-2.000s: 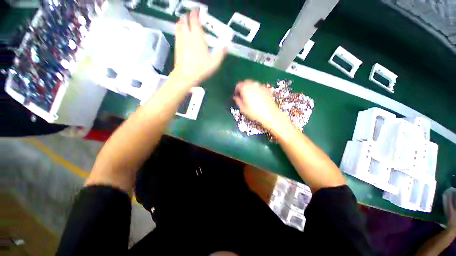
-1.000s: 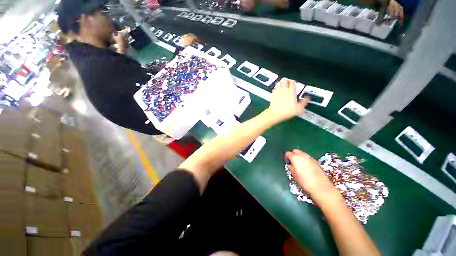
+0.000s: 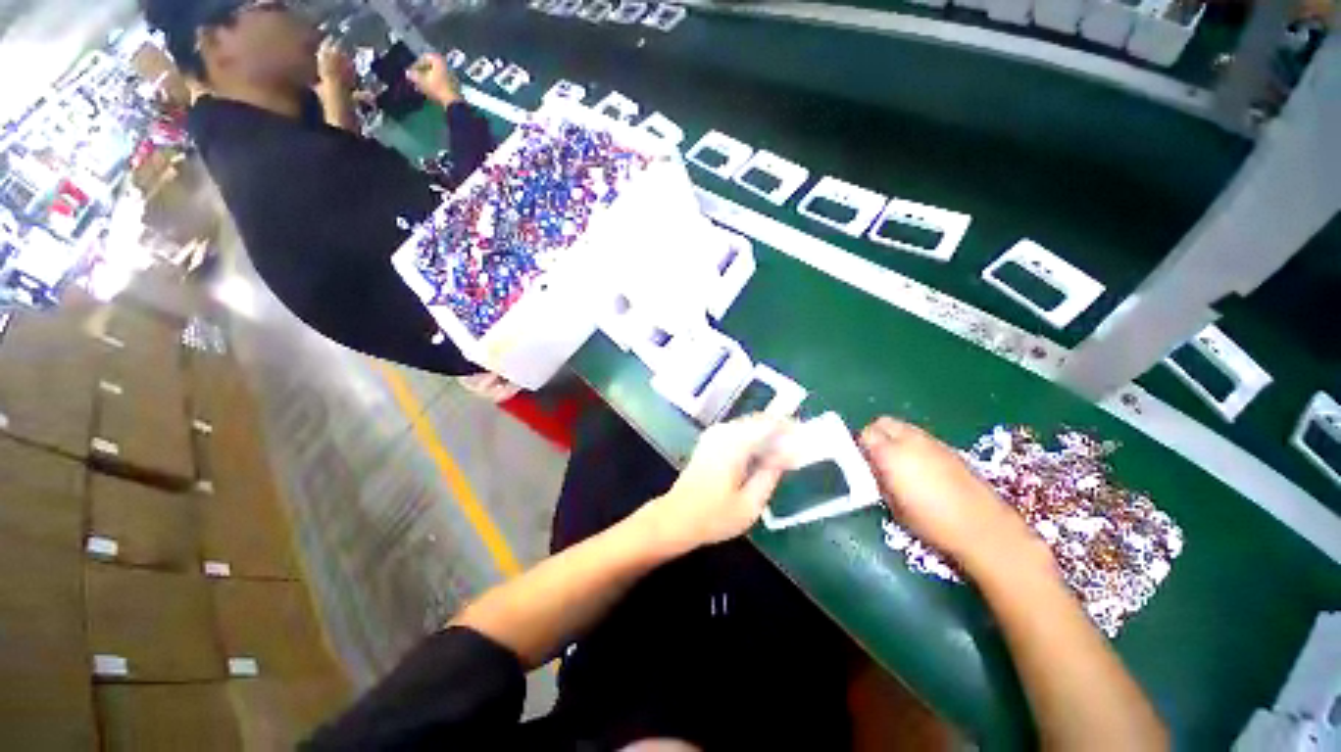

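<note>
My left hand [image 3: 731, 478] holds a white plastic housing [image 3: 827, 501] with a window by its left side, above the front edge of the green bench. My right hand [image 3: 919, 478] is at the housing's right side, fingers bunched; whether it pinches a small part is hidden. A loose pile of copper and silver contacts [image 3: 1096, 529] lies on the bench beside and partly under my right hand. Another white housing [image 3: 765, 397] lies just behind my left hand, next to stacked housings [image 3: 703, 370].
A white parts bin [image 3: 547, 341] heaped with mixed small parts stands at the left. Beyond the pale rail [image 3: 941, 307], the dark green belt carries spaced housings [image 3: 1041, 284]. A slanting metal post [image 3: 1199, 250] rises at the right. A person [image 3: 316, 221] works at the left; cartons [image 3: 155, 588] stand lower left.
My left hand has come back from the belt to the bench's front edge and now holds a housing. My right hand has moved from the pile's left side to this housing.
</note>
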